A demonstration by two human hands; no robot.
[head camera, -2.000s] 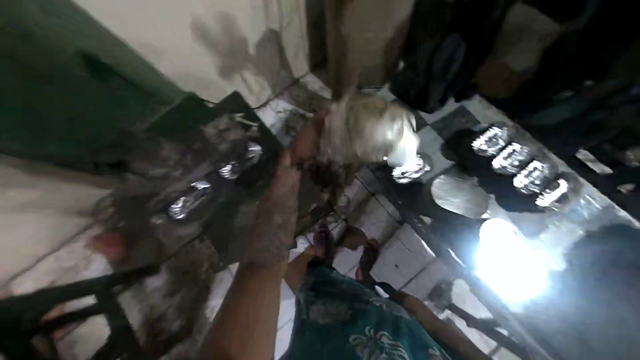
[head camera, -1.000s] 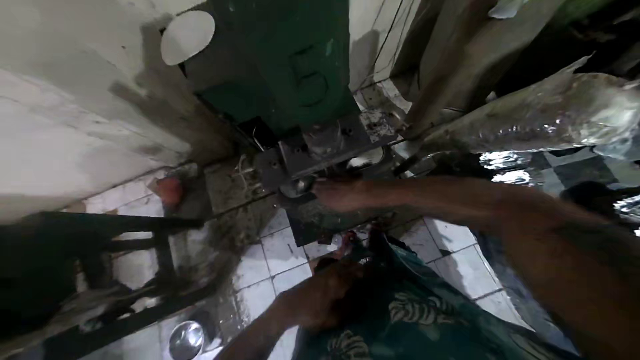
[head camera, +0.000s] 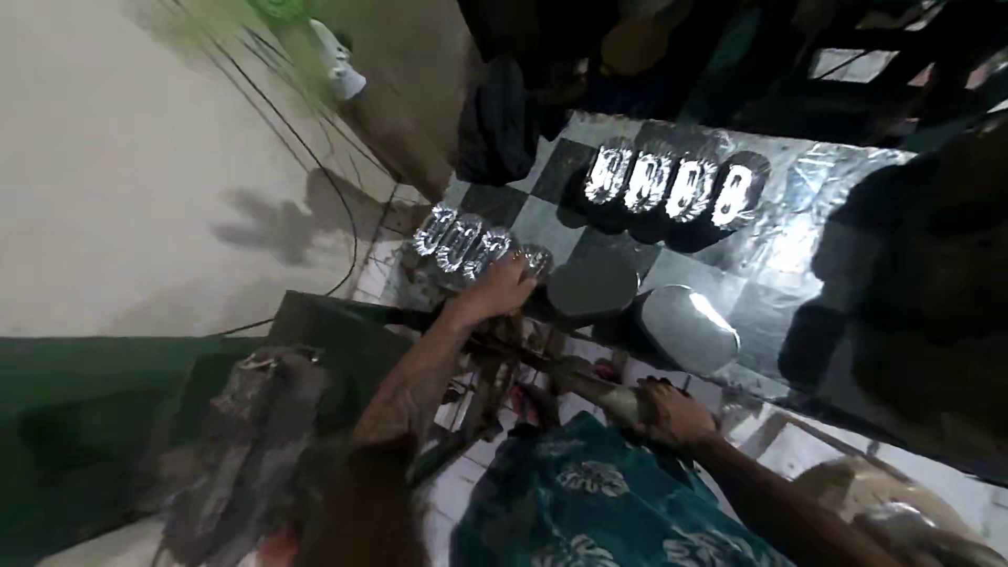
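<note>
My left hand [head camera: 500, 287] reaches to the near left edge of a checkered table [head camera: 543, 224], its fingers at the rim of a shiny fluted oval metal piece [head camera: 538, 258]; blur hides whether they grip it. More such pieces [head camera: 461, 240] lie in a row just left of it. A second row of shiny fluted pieces [head camera: 650, 181] stands farther back. Nearer me are a dull grey rounded disc [head camera: 594, 283] and a glossy pale one [head camera: 691, 329]. My right hand [head camera: 677, 413] is curled over a long bar [head camera: 614, 398] below the table's near edge.
A dirty grey machine part [head camera: 268, 425] is at the lower left, beside a green surface [head camera: 102, 417]. A black cable [head camera: 342, 201] hangs along the pale wall. Dark shapes crowd the table's far side and right end. A brown bag-like object [head camera: 874, 496] lies lower right.
The view has swung from the machine to the table. My left hand is now at the metal pieces; the right hand has left the machine and is on the bar.
</note>
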